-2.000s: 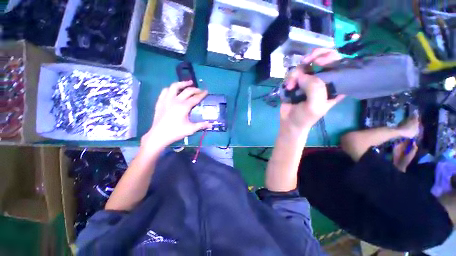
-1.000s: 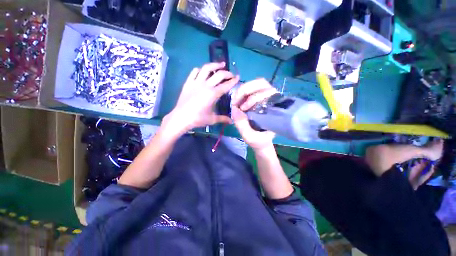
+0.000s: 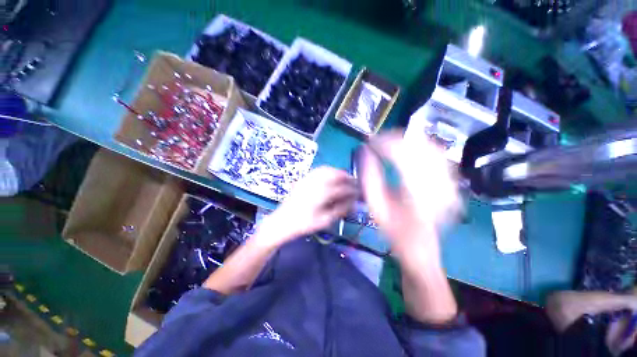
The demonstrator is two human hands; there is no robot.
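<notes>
My left hand (image 3: 320, 203) is at the bench edge, fingers curled at the left side of a dark device body. Silvery patches of the body (image 3: 362, 216) show below and between my hands. My right hand (image 3: 408, 183) is blurred, just right of my left hand and partly over the body. A black moulded part (image 3: 357, 164) shows at the right hand's left edge; whether it is held is unclear. A blurred grey and black shape, probably the power screwdriver (image 3: 559, 167), is right of my right hand, apart from it.
Boxes at the left hold red-wired parts (image 3: 234, 97), white-silver parts (image 3: 262, 157) and black parts (image 3: 304, 87). A small brown box (image 3: 368, 101) and screw feeders (image 3: 454, 104) stand behind. Cartons (image 3: 112, 209) are below the bench edge. White paper (image 3: 508, 229) and another person's arm (image 3: 583, 307) are at right.
The view has turned and shows more of the left. My right hand has let go of the screwdriver, which is now away to the right. The yellow hook is no longer in sight.
</notes>
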